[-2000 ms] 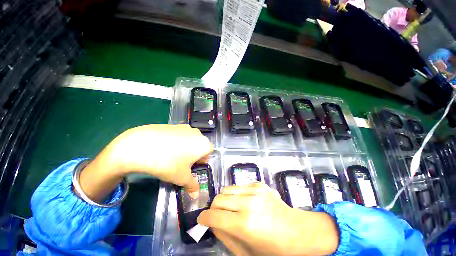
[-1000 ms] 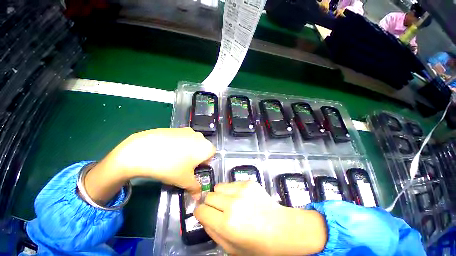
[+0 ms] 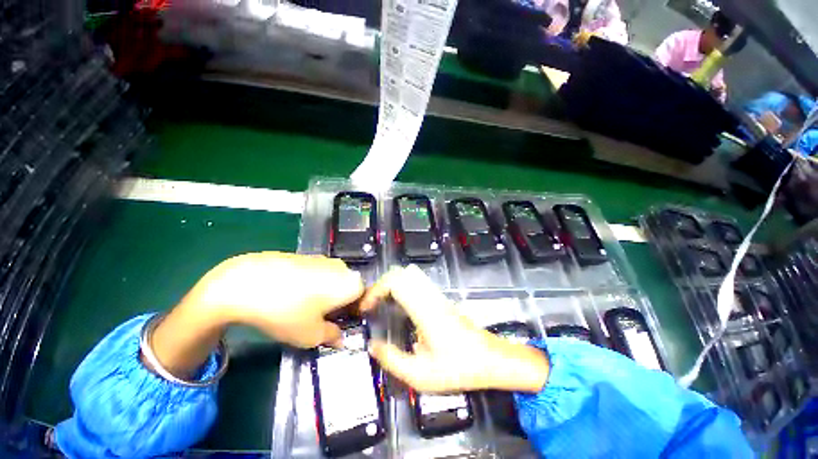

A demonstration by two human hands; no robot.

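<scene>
A black device (image 3: 348,399) lies in the near-left pocket of the clear blister tray (image 3: 462,274), with a white label in its back recess. My left hand (image 3: 280,300) is over the top end of this device, fingertips down on or near it. My right hand (image 3: 448,345) is just to the right, thumb and forefinger spread at the device's upper edge; nothing shows between them. The far row holds several devices with green circuit visible in the recess. Near-row devices to the right show white labels, partly hidden by my right hand and sleeve.
A printed label strip (image 3: 408,85) hangs behind the tray. Stacked blister trays (image 3: 67,170) rise at the left. Another tray of devices (image 3: 726,269) lies at the right, with a thin white strip (image 3: 728,291) hanging over it. Beyond are black stacks (image 3: 628,99) and people in pink and blue.
The label now lies flat on the near-left device. My right hand has lifted up and back, its thumb and forefinger opened. My left hand stays beside it. The view has shifted slightly.
</scene>
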